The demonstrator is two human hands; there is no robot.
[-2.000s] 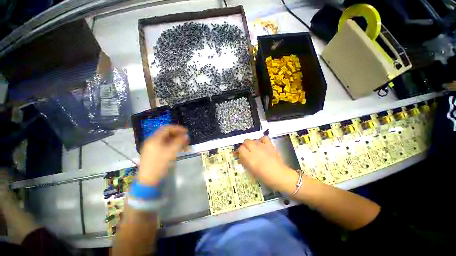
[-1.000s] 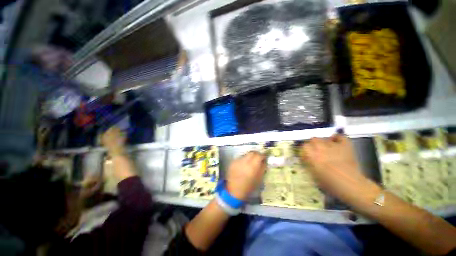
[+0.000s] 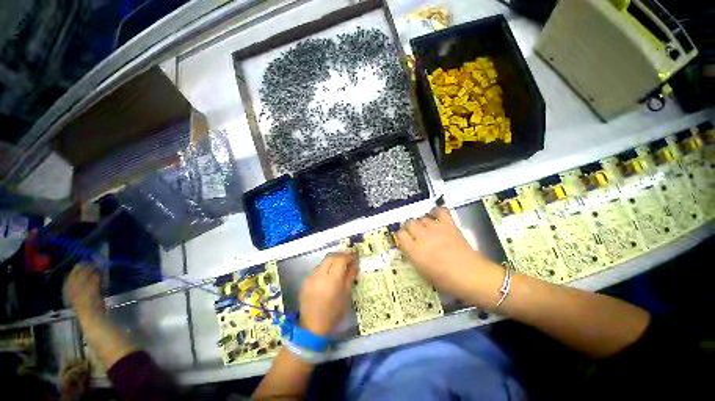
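A joined pair of pale cream-yellow circuit boards [image 3: 396,294] lies on the conveyor rail in front of me. My left hand [image 3: 328,290], with a blue wrist strap [image 3: 306,338], is at the left edge of the boards, fingers pinched together. My right hand [image 3: 439,247] is over their upper right part, fingers bent down at the top edge. Whether either hand holds a small part is too small to tell. Behind are small black bins with blue components [image 3: 280,214], black components [image 3: 332,195] and silver-grey components [image 3: 388,177].
A large black bin holds yellow components [image 3: 473,106]. A shallow tray [image 3: 244,94] holds loose leaded components. A tape dispenser [image 3: 597,59] stands back right. More boards lie right [image 3: 541,249] and a populated board left [image 3: 249,321]. A plastic bag [image 3: 208,176], a cardboard box [image 3: 129,117] and another person's arm [image 3: 98,313] are left.
My left hand has moved from the blue component bin to the boards. My right hand stays at their top edge. The view has shifted, and the neighbour's arm now shows more at left.
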